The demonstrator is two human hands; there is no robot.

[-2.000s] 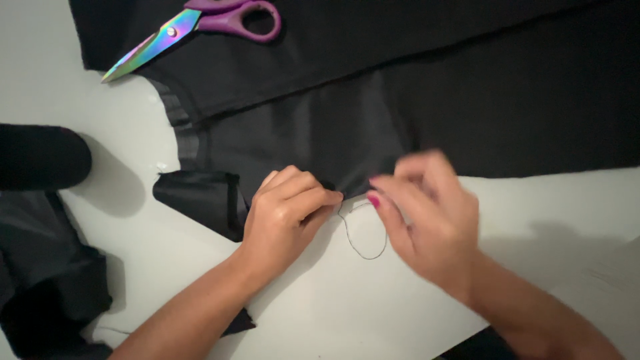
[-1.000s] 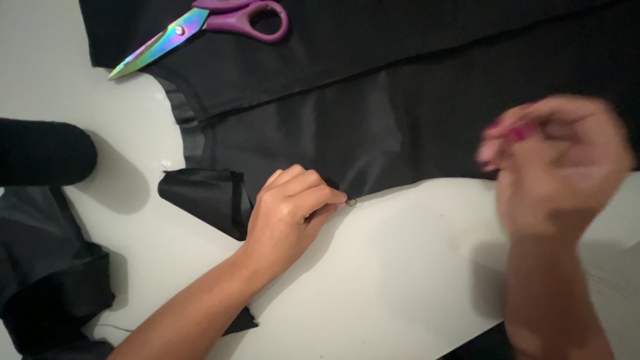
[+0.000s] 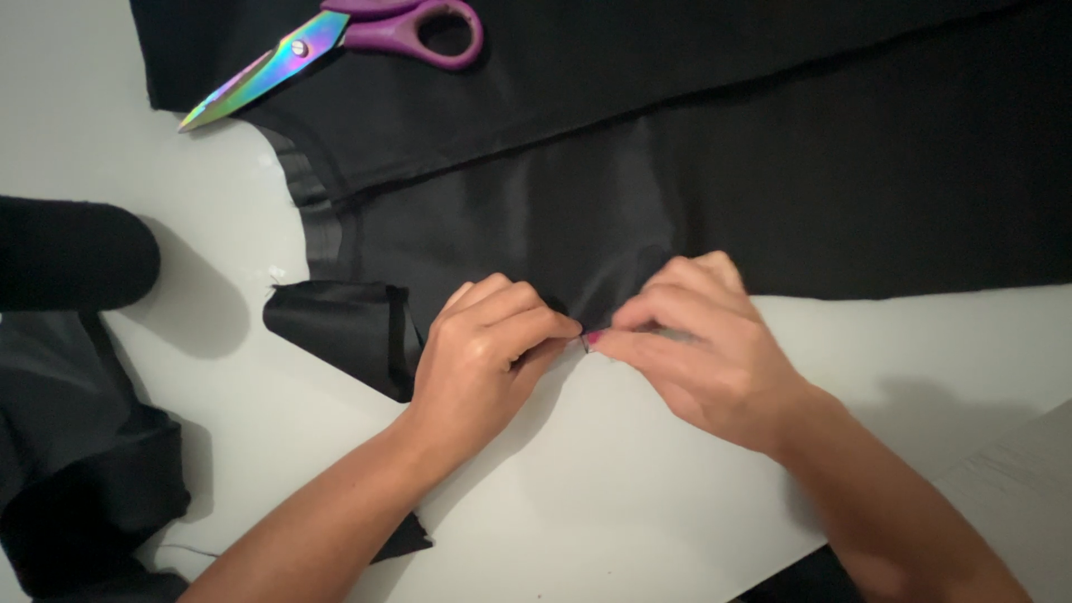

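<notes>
Black fabric (image 3: 519,193) with a long seam lies across the white table. My left hand (image 3: 494,360) pinches its lower edge between thumb and fingertips. Close beside it, the fingertips of my right hand (image 3: 712,343) are closed together at the same edge. A short bit of dark thread (image 3: 585,343) shows between the two hands. Whether a needle is in my right fingers cannot be seen. A folded flap of the black fabric (image 3: 343,331) sticks out left of my left hand.
Purple-handled scissors with iridescent blades (image 3: 306,50) lie on the fabric at the upper left. A black rounded object (image 3: 75,251) stands at the left edge of the white table (image 3: 586,502). Below it is a crumpled black cloth (image 3: 84,444). A small fabric corner (image 3: 406,540) shows beside my left forearm.
My right hand swung out to the right, away from the edge, and has come back beside my left hand. The loop of thread seen at first is gone from view. My left hand has stayed at the edge.
</notes>
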